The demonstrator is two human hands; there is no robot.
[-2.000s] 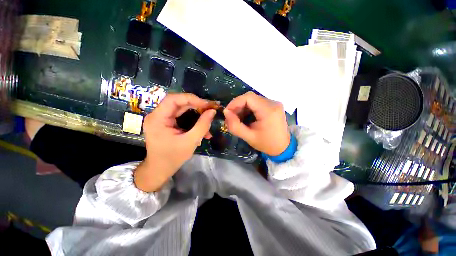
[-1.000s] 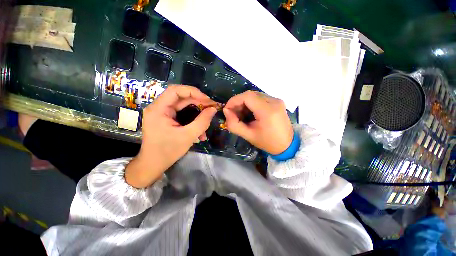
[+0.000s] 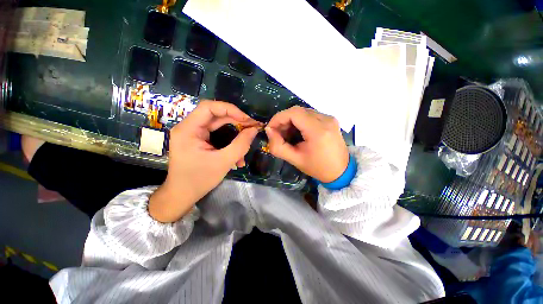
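Observation:
My left hand (image 3: 208, 151) and my right hand (image 3: 308, 144) meet over the clear tray (image 3: 116, 98). My left hand holds a small module by its orange flex cable (image 3: 243, 126); its body is mostly hidden by the fingers. My right fingertips pinch at the right end of the same cable. I wear a blue wrist band (image 3: 342, 174) on the right wrist. Black square modules (image 3: 189, 76) sit in the tray's pockets. One white-covered module (image 3: 152, 141) with an orange tail lies at the tray's near left. A long white label sheet (image 3: 268, 44) lies diagonally across the tray.
Spare label sheets (image 3: 388, 98) are stacked right of the tray. Further right are a round black mesh device (image 3: 473, 119) in clear wrap and stacked trays of covered modules (image 3: 489, 205). A beige paper label (image 3: 52, 32) is at the left. A blue sleeve (image 3: 513, 273) shows at lower right.
The view has shifted slightly, so the tray sits a little further left and up. Both hands stay together at the cable, with almost no visible movement.

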